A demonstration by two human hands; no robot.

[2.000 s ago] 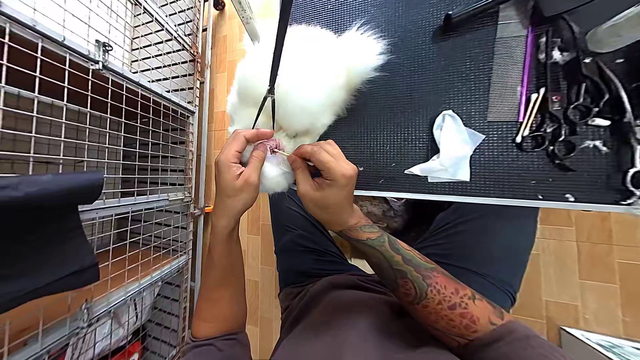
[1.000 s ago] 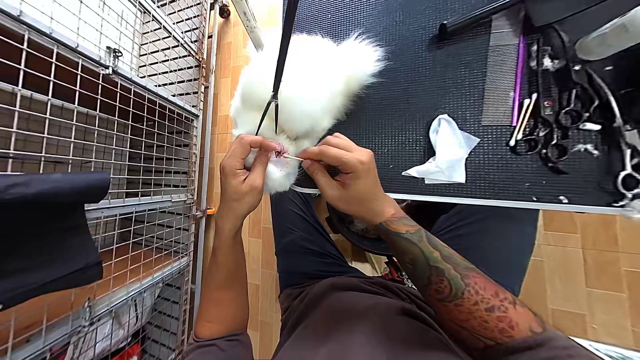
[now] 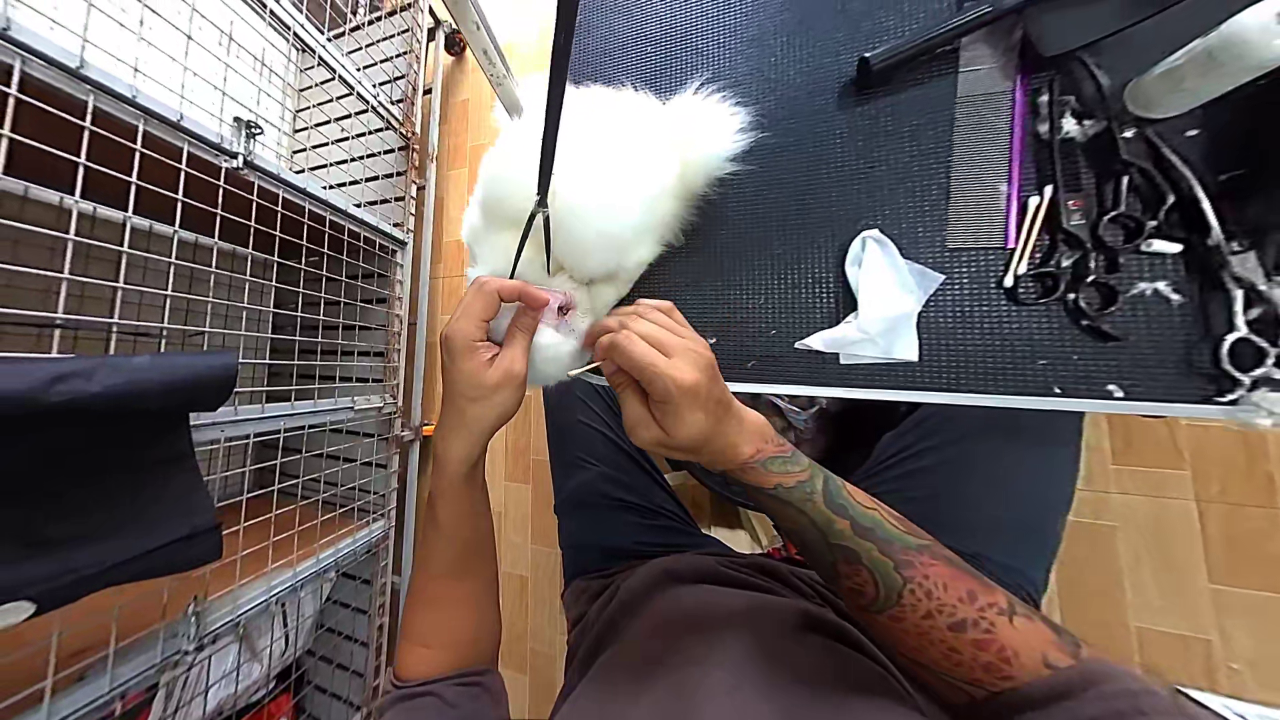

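A fluffy white dog is at the left end of the black grooming table, with a black strap running down to it. My left hand pinches the edge of its ear between thumb and forefinger, and the pink inner ear shows. My right hand holds a thin cotton swab just below and to the right of the ear, apart from the opening. A crumpled white wipe lies on the table to the right.
Wire cages stand along the left, a black cloth hanging on them. On the ribbed table mat at right lie a metal comb, two cotton swabs, several scissors and a whitish bottle.
My right hand has drawn the swab away from the ear opening, down and to the right. My left hand still holds the ear.
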